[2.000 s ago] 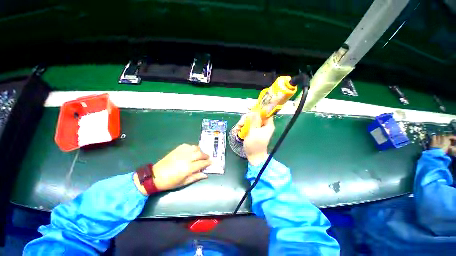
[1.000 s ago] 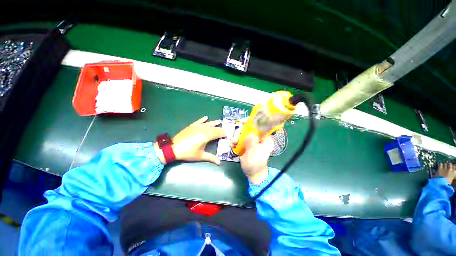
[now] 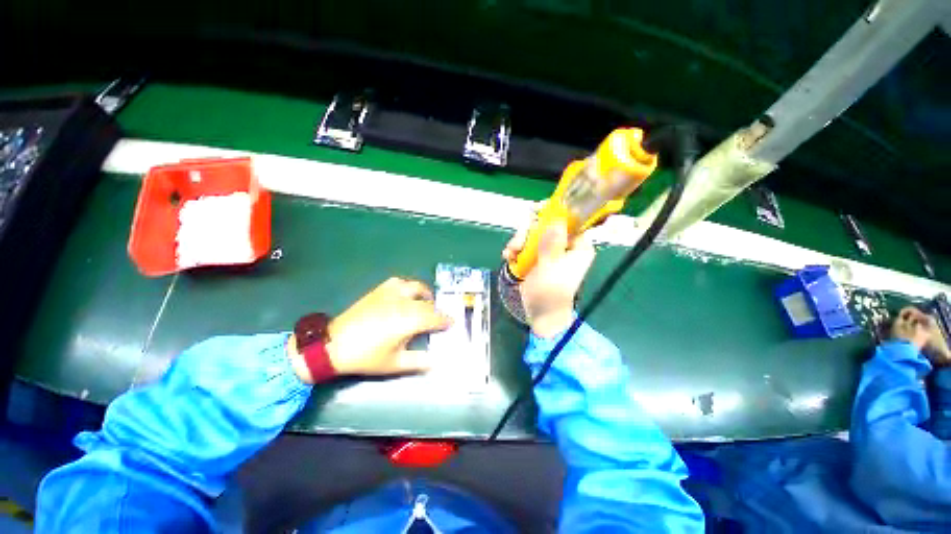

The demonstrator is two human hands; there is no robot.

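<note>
The phone assembly (image 3: 471, 334), silvery-white with a blue board at its far end, lies flat on the dark-green bench. My left hand (image 3: 388, 328) rests at its left edge, fingers on it. My right hand (image 3: 555, 273) is closed around the yellow electric screwdriver (image 3: 592, 188), which slants down to the left. The screwdriver's lower end is over the round speckled screw dish (image 3: 513, 301), right of the phone; its tip cannot be made out. The dish is partly hidden by the tool and hand. The black power cord (image 3: 615, 277) runs over my right wrist.
A red parts bin (image 3: 152, 232) with white contents stands at left, a blue parts bin (image 3: 817, 302) at right. Phones (image 3: 487, 136) lie on the green belt beyond the white edge (image 3: 344, 190). A taped grey post (image 3: 720, 179) slants at right. Another person's hand (image 3: 913, 328) is far right.
Over the last second, the screwdriver has moved from over the phone to the dish on its right. My left hand stays beside the phone. The camera view has shifted.
</note>
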